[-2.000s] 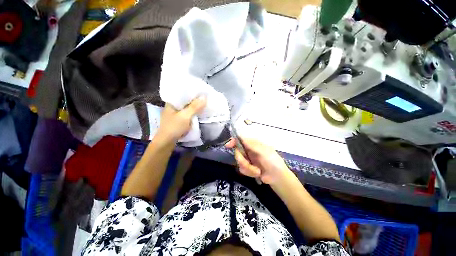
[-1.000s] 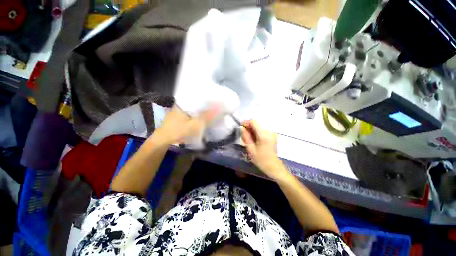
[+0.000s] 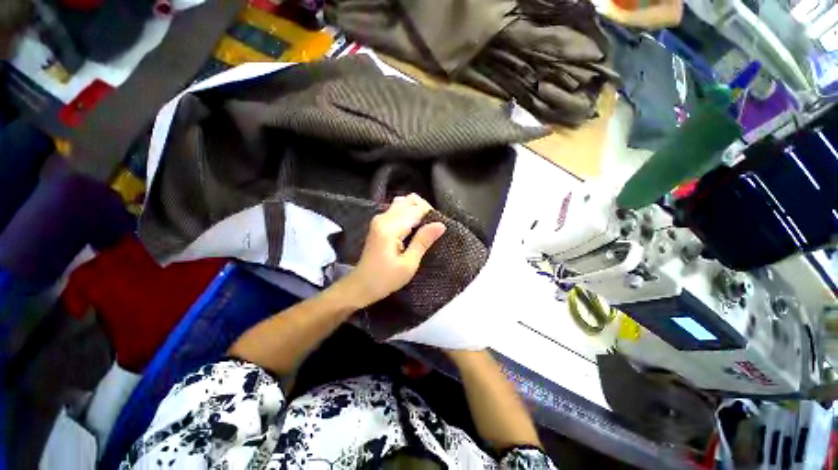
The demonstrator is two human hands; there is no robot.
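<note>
A brown-grey garment panel (image 3: 368,119) with white backing at its edges lies over the left part of the white machine table, brown side up. My left hand (image 3: 395,252) grips a fold of the panel near its middle, thumb and fingers pinched together. My right forearm reaches to the panel's front edge; the right hand is hidden beneath the cloth. The sewing machine (image 3: 698,321) stands to the right, its needle area (image 3: 551,273) beside the panel, with no cloth under it that I can make out.
A yellow-green tape roll (image 3: 590,308) and a dark scrap piece (image 3: 657,399) lie right of the needle. Folded brown cloth (image 3: 542,55) lies at the far side. A blue basket (image 3: 175,340) and red cloth (image 3: 138,298) are at the lower left. A ruler-marked edge (image 3: 560,413) runs along the front.
The panel has been turned from its white side to its brown side and spread out. The right hand has gone under the cloth. The view has shifted, showing more of the far side.
</note>
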